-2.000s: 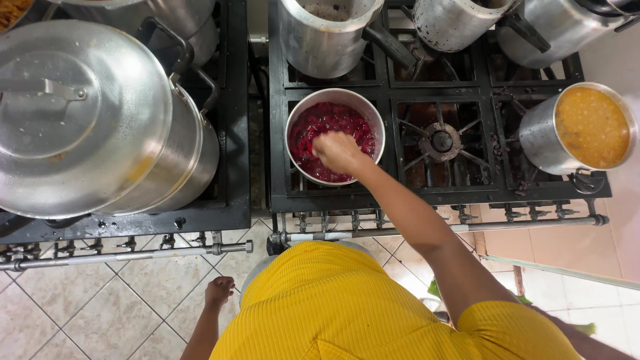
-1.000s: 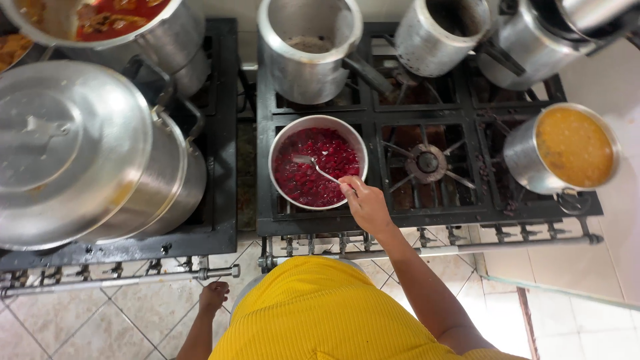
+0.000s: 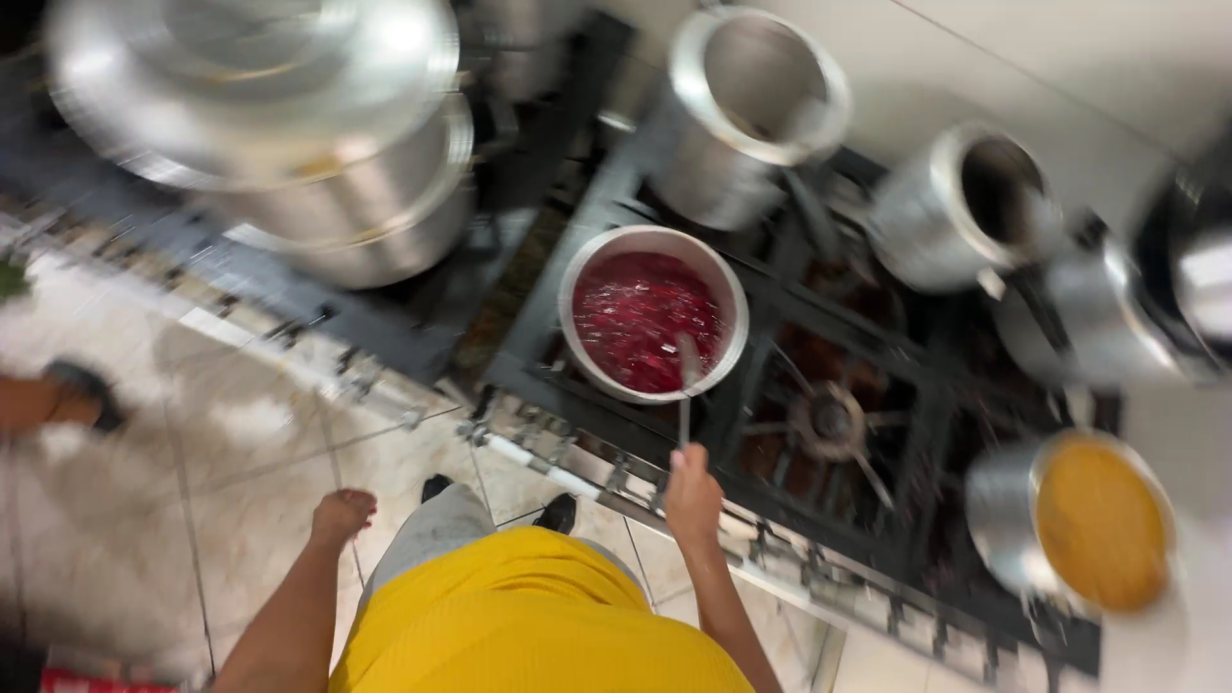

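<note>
My right hand point(image 3: 694, 499) is closed on the handle of a metal fork or spoon point(image 3: 688, 371); blur hides which. The utensil's head rests over the near right part of a round metal pot point(image 3: 736, 289), which holds dark red pieces in glossy liquid point(image 3: 640, 313). That pot sits on the front left burner of a black gas stove point(image 3: 866, 346). My left hand point(image 3: 344, 515) hangs low over the tiled floor, its fingers loosely curled, with nothing seen in it.
Large lidded aluminium pots point(image 3: 356, 212) stand on the left stove. Two open tall pots point(image 3: 760, 87), point(image 3: 962, 207) are at the back. A pot of orange food point(image 3: 1102, 525) stands at the right. Another person's foot point(image 3: 82, 395) is on the floor at left.
My right hand has drawn back toward me from over the pot, with the utensil still in it. The view has turned strongly, and another person's foot now shows at left.
</note>
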